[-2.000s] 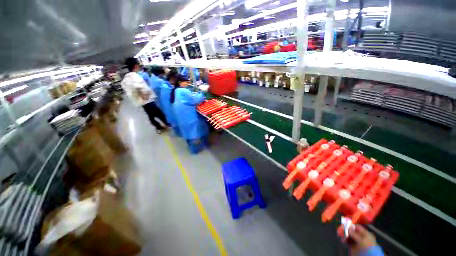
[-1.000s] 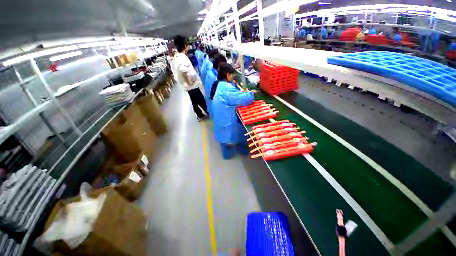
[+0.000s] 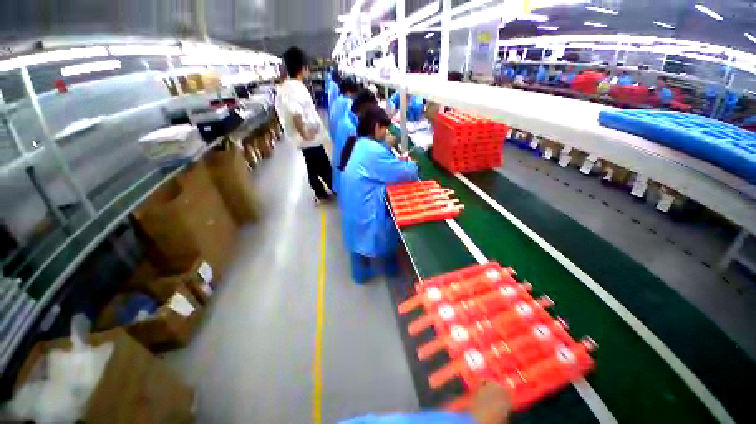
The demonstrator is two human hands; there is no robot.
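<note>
A red tray (image 3: 543, 377) lies on the green belt in front of me, with several watches face down in two rows. Their whitish round backs show, and pink-orange straps overhang the tray's sides. My left hand (image 3: 491, 403), small and blurred at the bottom edge, comes from a blue sleeve and is closed on the tray's near edge; its fingers are partly hidden. My right hand is out of the picture.
A second red tray with straps (image 3: 421, 204) lies further along the belt (image 3: 530, 248), beside a worker in a blue smock (image 3: 369, 195). Beyond stands a red tray stack (image 3: 468, 142). Blue trays (image 3: 688, 137) lie on the white shelf (image 3: 564, 112). Cardboard boxes (image 3: 178, 219) stand left of the aisle.
The nearer strap-filled tray has come away from the further one, towards me. My left hand is now at its near edge. The single watch and blue stool are no longer in view.
</note>
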